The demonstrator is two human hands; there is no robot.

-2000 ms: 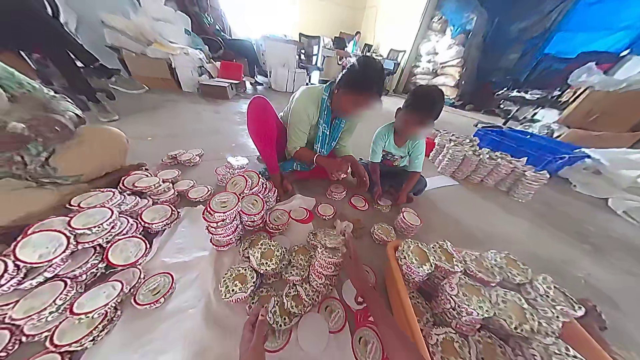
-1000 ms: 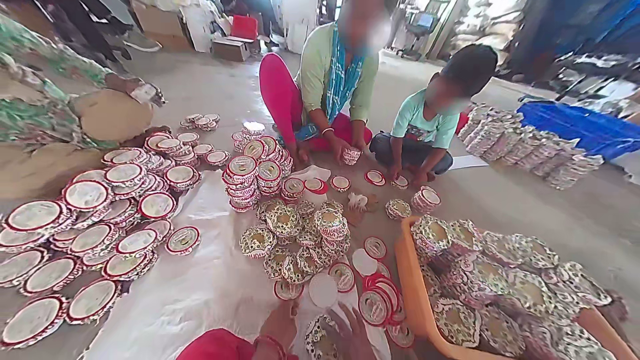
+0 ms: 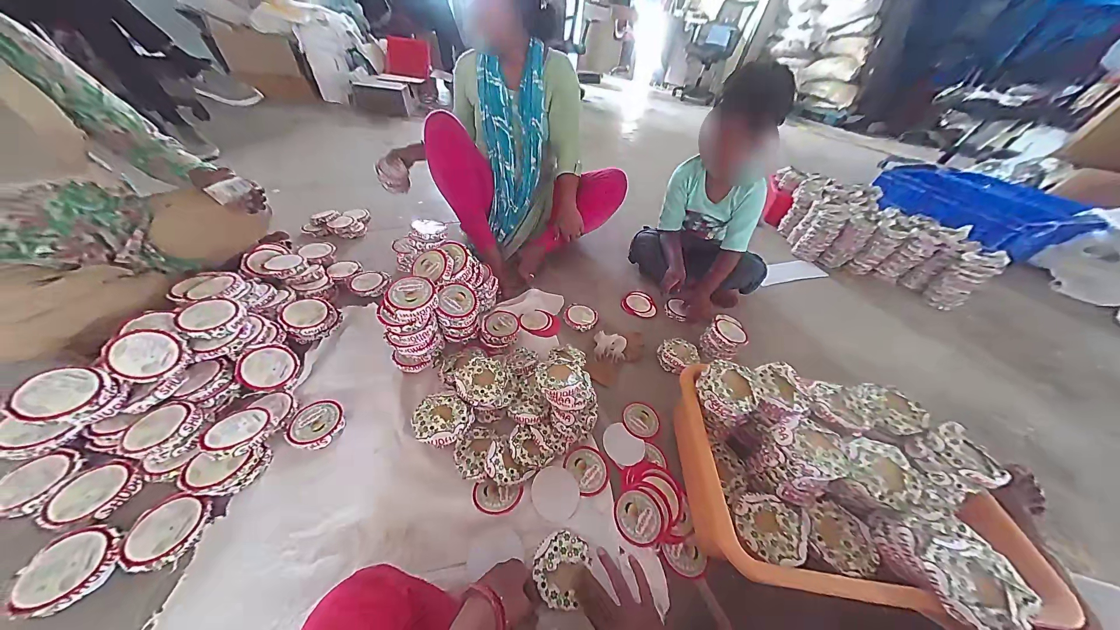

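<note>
At the bottom of the head view, a round packet in patterned paper [image 3: 561,569] lies between my hands. My left hand [image 3: 507,591], with a red bangle at the wrist, is curled against its left side. My right hand [image 3: 626,588] rests at its right side, fingers spread. Just beyond are white paper discs [image 3: 555,493] and a heap of similar patterned packets [image 3: 512,411]. Red-rimmed round labels [image 3: 646,512] overlap to the right of my hands. Whether my left fingers grip the packet cannot be made out.
An orange crate [image 3: 713,490] full of patterned packets stands at right. Many red-rimmed packets [image 3: 144,354] spread over the left floor. Stacked packets [image 3: 411,319] stand ahead. Two people sit beyond; another person's arm reaches in at upper left. A blue tub [image 3: 980,210] is at far right.
My hands have come back from the patterned heap, where they were two seconds ago, to the packet near me. The person opposite has moved a hand with a packet out to the left.
</note>
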